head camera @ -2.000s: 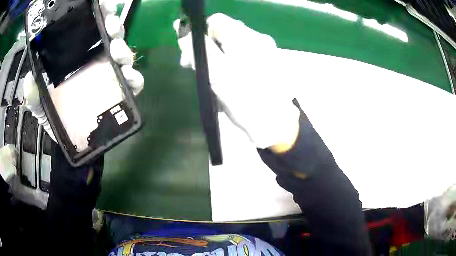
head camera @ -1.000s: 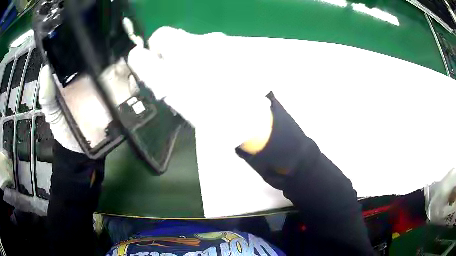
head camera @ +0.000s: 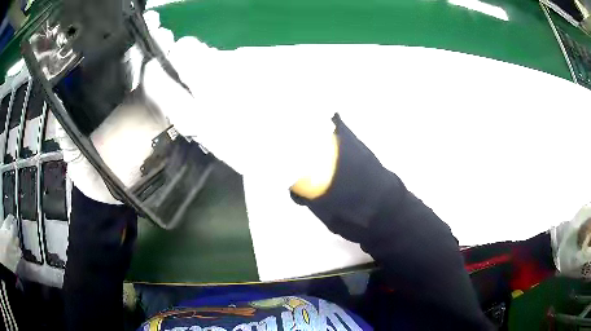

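Note:
A phone middle frame [head camera: 123, 132] is at the upper left, above the green bench. It has a dark glossy upper half, a pale lower part and a dark lower end. Doubled, blurred rims suggest more than one frame; I cannot tell how many. My left hand [head camera: 91, 171], in a white glove, holds it from behind and the left side. My right hand [head camera: 172, 84], in a white glove, reaches across the frames at their right edge, blurred and blending into the white sheet. It seems to grip a frame's rim.
A white-lined tray [head camera: 32, 155] with dark frames in two rows lies at left. A white sheet [head camera: 421, 149] covers the right of the green bench [head camera: 194, 239]. Another gloved hand [head camera: 9, 242] shows at the left edge. Something red is at the lower right.
My right hand has moved left from over the bench to the frames in my left hand. The dark frame it held upright two seconds ago now overlaps them.

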